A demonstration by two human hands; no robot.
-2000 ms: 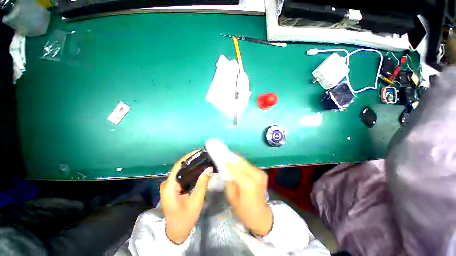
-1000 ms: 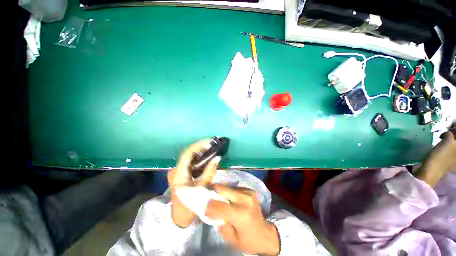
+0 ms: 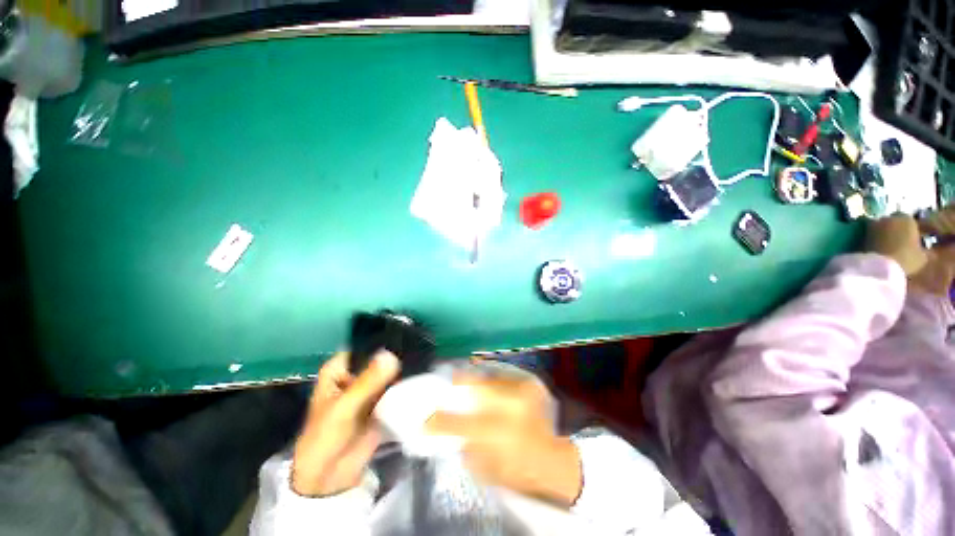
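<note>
My left hand (image 3: pixel 340 424) holds a black, glossy, squarish device (image 3: pixel 390 341) above the front edge of the green mat, with the thumb on its near side. My right hand (image 3: pixel 508 424) is blurred and holds a white wipe (image 3: pixel 417 410) just below and right of the device. Whether the wipe touches the device cannot be told. The fingers of my right hand are partly hidden by the wipe.
White wipes (image 3: pixel 458 188) lie on the mat (image 3: pixel 304 157) with an orange-handled tool (image 3: pixel 475 109). A red suction cup (image 3: pixel 539 209), round part (image 3: pixel 560 281), white charger (image 3: pixel 672 141) and black device (image 3: pixel 752 232) lie rightward. A coworker's sleeve (image 3: pixel 806 366) is at right.
The device was tilted against my left palm and now shows dark and wide beyond my thumb. My right hand and the wipe have moved up toward it. The coworker's arm has come onto the bench's right end.
</note>
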